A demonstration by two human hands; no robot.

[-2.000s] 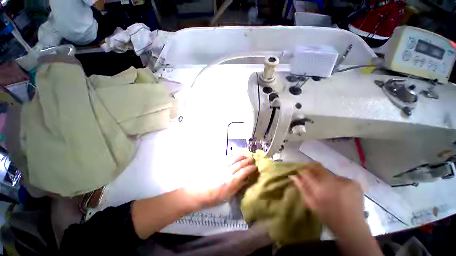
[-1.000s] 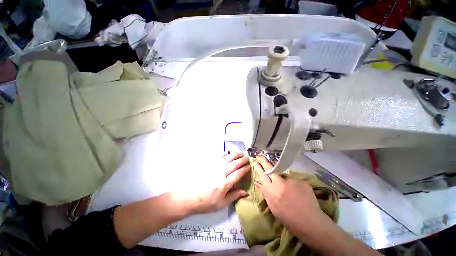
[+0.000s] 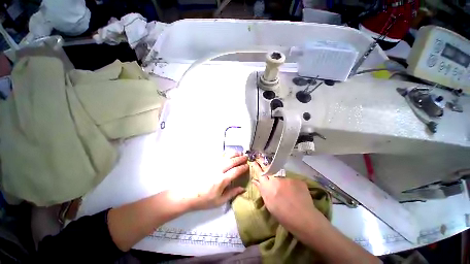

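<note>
The olive-green piece point(image 3: 249, 216) lies bunched on the table below the needle area and hangs over the front edge. Its upper end is at the presser foot point(image 3: 252, 154). My left hand point(image 3: 221, 183) lies flat with its fingertips on the cloth's left edge beside the foot; strong glare washes out part of it. My right hand point(image 3: 281, 196) presses the cloth just below the foot, its fingertips close to the needle. The sewing machine's white head point(image 3: 350, 113) stands at the right. The needle tip is too small to make out.
Pale green cut pieces point(image 3: 51, 134) are heaped at the table's left. A white strip point(image 3: 361, 198) slants under the arm, beside slim metal snips point(image 3: 337, 193). A red stick point(image 3: 369, 167) lies under the arm. The ruler tape point(image 3: 196, 238) runs along the front edge. Grey-brown cloth point(image 3: 232, 257) shows at the lap.
My right hand has moved from the cloth's right side to just below the presser foot. My left hand has stayed near the foot. Snips now show on the right. The camera view has shifted slightly.
</note>
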